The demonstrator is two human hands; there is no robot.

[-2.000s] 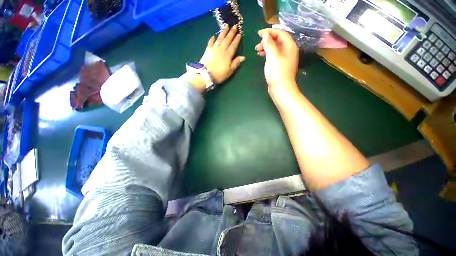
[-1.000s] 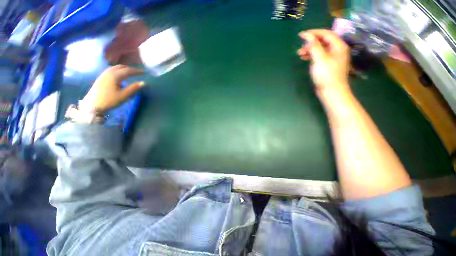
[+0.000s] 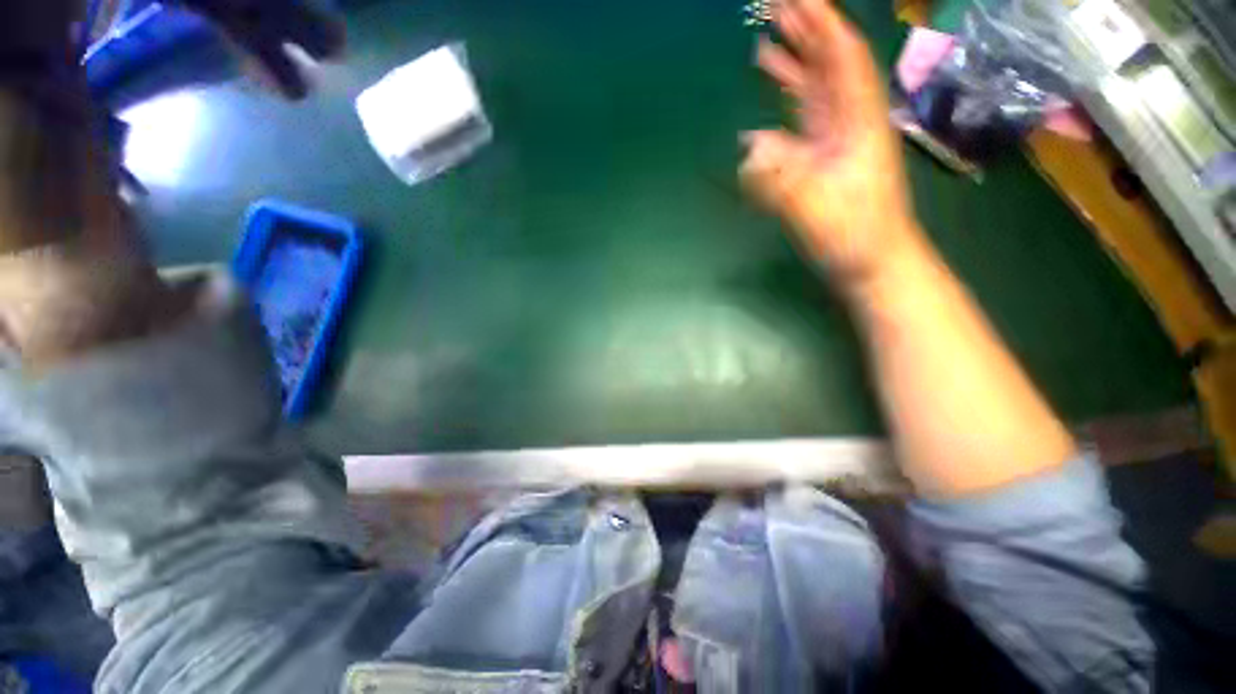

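Observation:
My right hand (image 3: pixel 834 163) is over the green bench right of centre, fingers spread and thumb apart, with nothing seen in it. A few small pieces with pale ends (image 3: pixel 759 12) show at the top edge by its fingertips, mostly cut off. My left hand (image 3: pixel 278 41) is at the upper left, dark and blurred; whether it holds something cannot be told. A white packet in clear wrap (image 3: pixel 424 114) lies right of and below it. A blue tray (image 3: pixel 350 264) with small dark bits lies nearer me, beside my left forearm.
At the right are a crinkled clear bag (image 3: pixel 1010 68) with a pink item (image 3: pixel 926 58), the brown cardboard shelf (image 3: pixel 1132 237) and the pale scale (image 3: pixel 1166 115). A blue bin (image 3: pixel 163 54) is at upper left. The bench's pale front edge (image 3: pixel 610 465) runs before me.
My left hand has moved from the bundle to the far left, then up. My right hand's fingers have spread. The view has shifted; the reddish-brown cloth no longer shows, and the bundle is nearly out of frame.

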